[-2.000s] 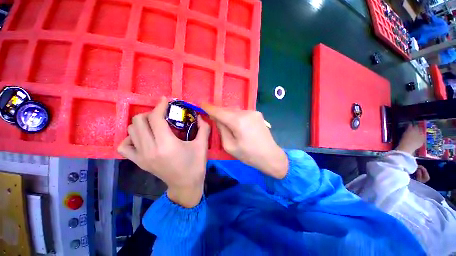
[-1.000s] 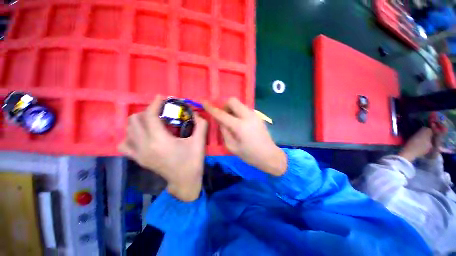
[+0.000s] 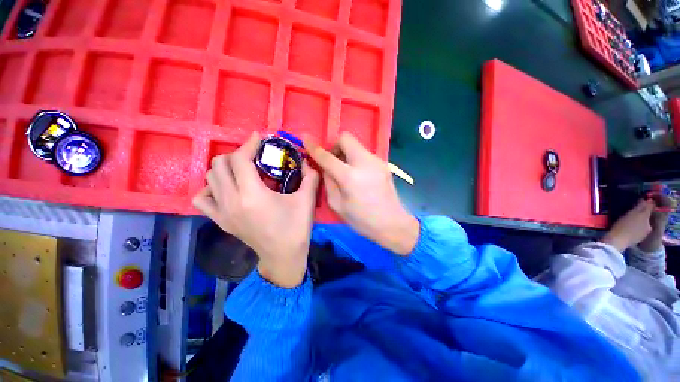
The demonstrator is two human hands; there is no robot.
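My left hand (image 3: 257,205) holds a round device (image 3: 277,158) over the front edge of the red foam tray (image 3: 171,195). The device is opened; a silver-white rectangle and yellow parts show in its black shell, and a second dark disc overlaps its lower side. My right hand (image 3: 365,190) holds a blue stick (image 3: 290,139) with its end at the device's upper right rim. Whether the tip touches inside is too small to tell. Another opened round device (image 3: 77,153) lies on the tray at the left, its two discs overlapping.
A white ring (image 3: 426,130) and a yellow strip (image 3: 401,173) lie right of the tray on the green bench. A red foam pad (image 3: 522,149) holds paired discs. The machine (image 3: 112,298) with a gold plate (image 3: 30,298) is lower left. Another person's hands (image 3: 637,224) are far right.
The whole view has shifted, so the tray and machine sit further right in the picture. Both hands keep their hold on the device and stick, with only slight movement at the rim.
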